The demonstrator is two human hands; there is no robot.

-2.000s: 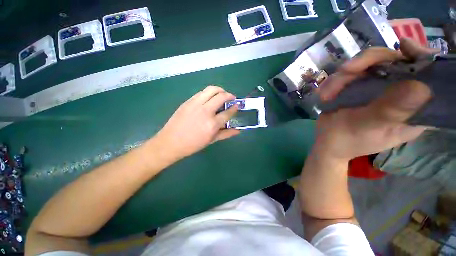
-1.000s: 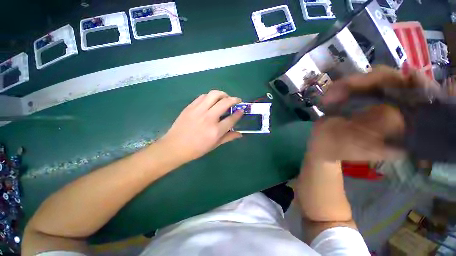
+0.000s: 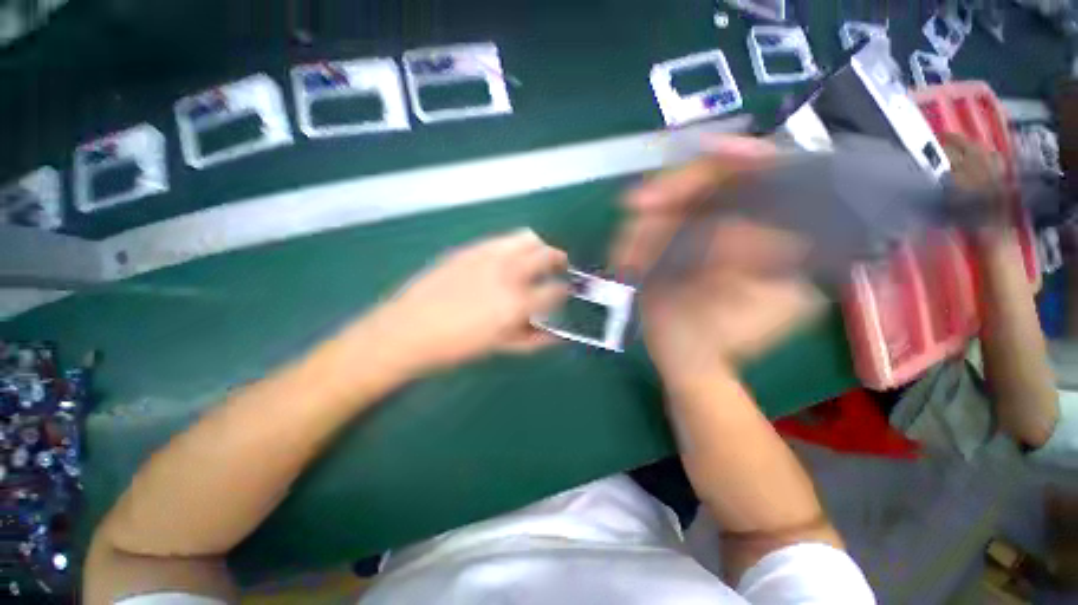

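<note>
A white plastic housing (image 3: 617, 317) with a rectangular window lies on the green bench, slightly tilted in angle. A bit of blue circuit board shows at its upper edge, blurred. My left hand (image 3: 502, 296) grips the housing's left side. My right hand (image 3: 721, 260), motion-blurred, holds the dark grey electric screwdriver (image 3: 816, 213) just right of the housing. The driver's tip is too blurred to make out.
White housings (image 3: 351, 98) lie in a row beyond the pale rail (image 3: 390, 193). The screw feeder (image 3: 887, 106) is partly hidden behind my right hand and driver. A pink-red tray (image 3: 904, 313) and another person's arm (image 3: 1017, 319) are at right. Small components (image 3: 36, 461) are heaped at left.
My right hand and the screwdriver have moved left, away from the feeder and close to the housing. The housing has turned slightly. The view has shifted, showing more of the tray and another person's arm.
</note>
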